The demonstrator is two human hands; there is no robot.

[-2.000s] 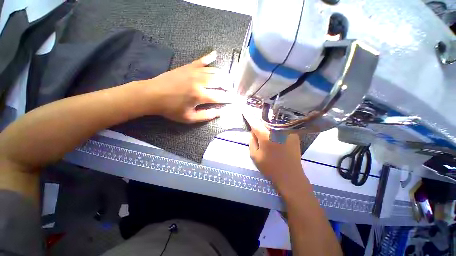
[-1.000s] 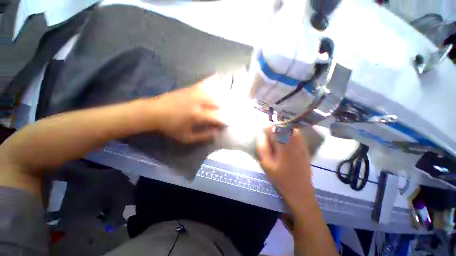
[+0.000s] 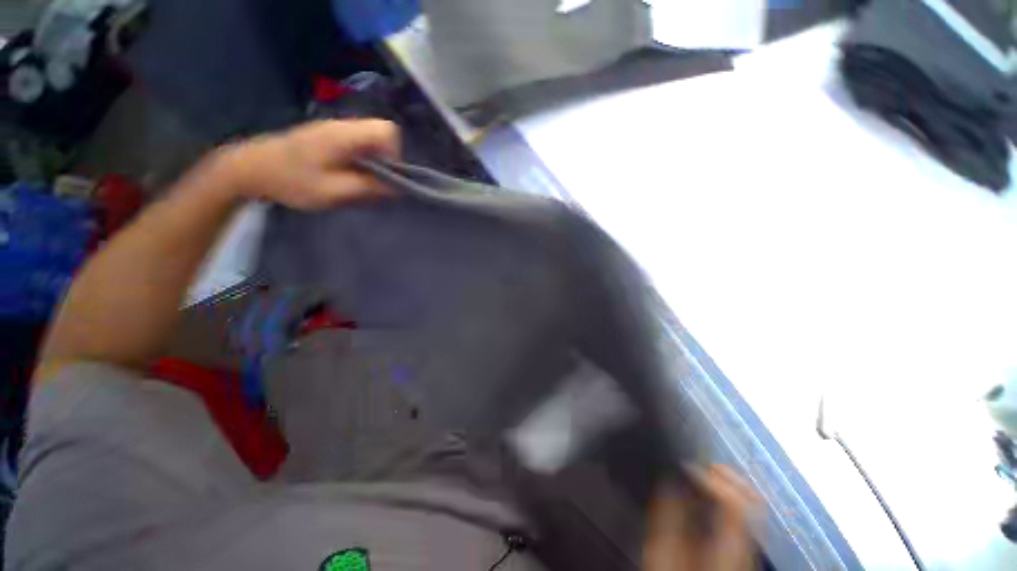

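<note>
A large dark grey garment panel [image 3: 480, 290] hangs between my hands over the table's front edge and my lap, blurred by motion. My left hand [image 3: 323, 165] grips its upper left edge. My right hand [image 3: 703, 524], blurred and cut off by the bottom of the picture, holds its lower right end. A small pale patch [image 3: 569, 418] shows on the lower part of the cloth; I cannot tell what it is.
The white table [image 3: 725, 245] with its ruler edge runs diagonally on the right. Dark folded pieces [image 3: 926, 100] lie at its far right. Grey cloth [image 3: 535, 56] lies at the top. Blue cloth [image 3: 45, 257] and a red piece [image 3: 229, 418] are at the left.
The view has turned left, and the machine head and scissors are out of the picture. The panel has left the needle area and is lifted off the table between both hands.
</note>
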